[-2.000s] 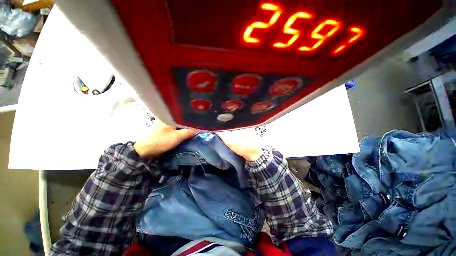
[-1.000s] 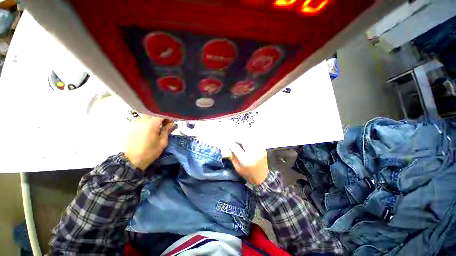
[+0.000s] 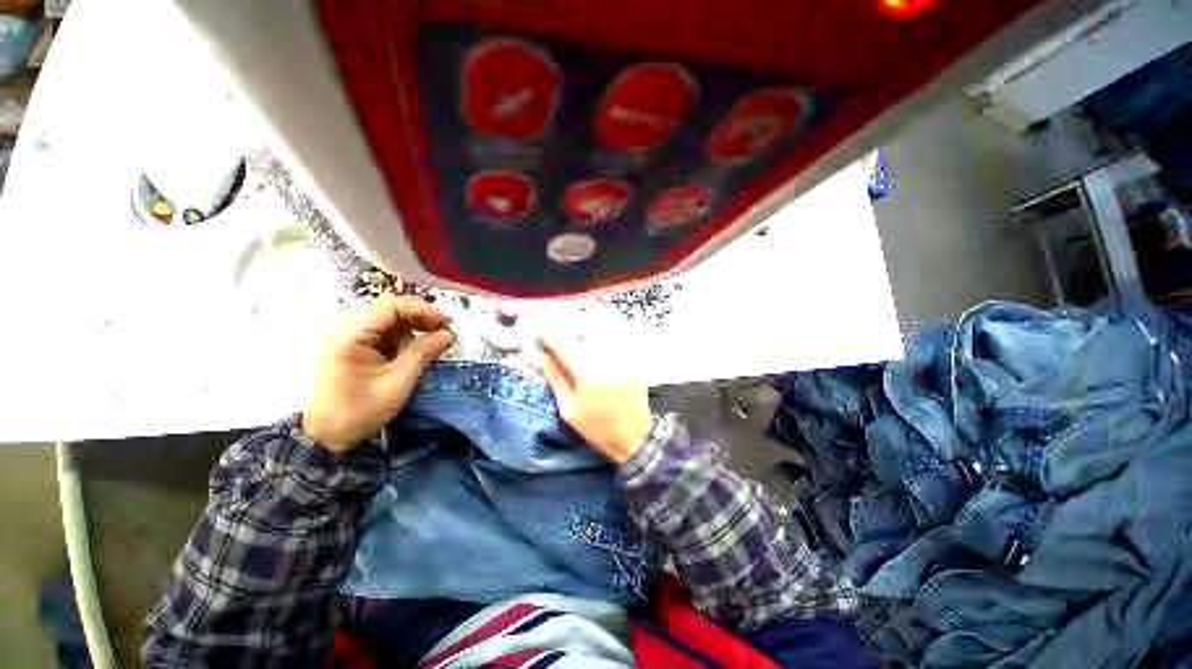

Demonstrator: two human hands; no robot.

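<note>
The blue denim garment point(image 3: 490, 516) lies across my lap, its stitched waistband point(image 3: 484, 392) at the table's front edge. My left hand point(image 3: 362, 373) is left of the waistband, thumb and fingertips close together beside brassy button caps point(image 3: 379, 284); whether it holds one is hidden. My right hand point(image 3: 599, 403) is at the waistband's right end, fingertips near the small pale lower die point(image 3: 499, 337); its grip on the cloth is unclear. The button-attaching machine point(image 3: 575, 157) fills the top centre, its display mostly cut off.
The white table point(image 3: 131, 340) carries dark-handled snips or pliers point(image 3: 190, 203) and a pale round dish point(image 3: 268, 255) at left. Tiny dark button backs point(image 3: 643, 305) lie right of the die. A large denim heap point(image 3: 1033, 471) is at right, a metal frame point(image 3: 1111, 248) behind it.
Since two seconds ago, both hands have come out from under the machine head and the waistband shows. In the last second, my right hand has moved left towards the die; my left fingertips have drawn together.
</note>
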